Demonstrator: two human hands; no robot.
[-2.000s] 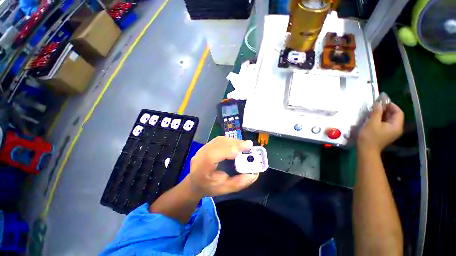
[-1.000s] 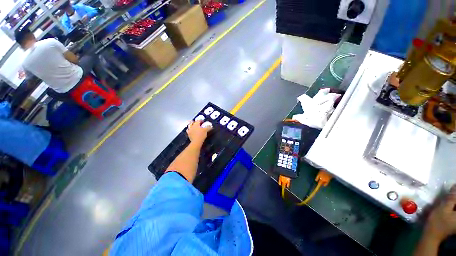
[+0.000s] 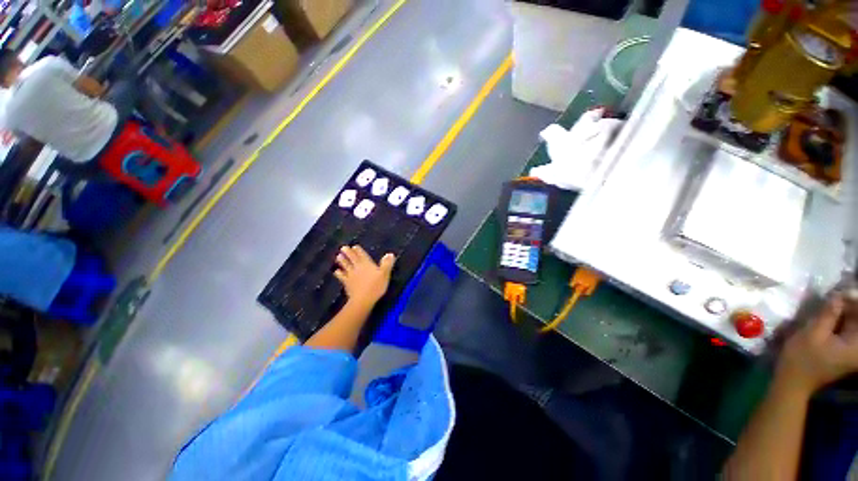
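Note:
The black blister tray (image 3: 310, 272) lies at left above the floor. White housings (image 3: 398, 195) with dark centres fill its far row, and two more (image 3: 363, 209) sit in the second row. My left hand (image 3: 364, 277) is over the middle of the tray, fingers and thumb apart, with no housing visible in it; its underside is hidden. My right hand (image 3: 828, 343) is blurred at the right edge beside the press base (image 3: 611, 225); whether it holds anything cannot be told.
A handheld meter (image 3: 522, 230) with orange connectors (image 3: 584, 280) lies left of the base, near a crumpled white wipe (image 3: 576, 150). The gold press head (image 3: 786, 80) stands over the black fixture (image 3: 729, 122). A blue stool (image 3: 421, 301) is under the tray. A person (image 3: 61, 108) sits beyond the aisle.
My left hand has gone from the bench side to the tray, left a housing in the second row, and moved nearer to me over the tray. The view has swung left.

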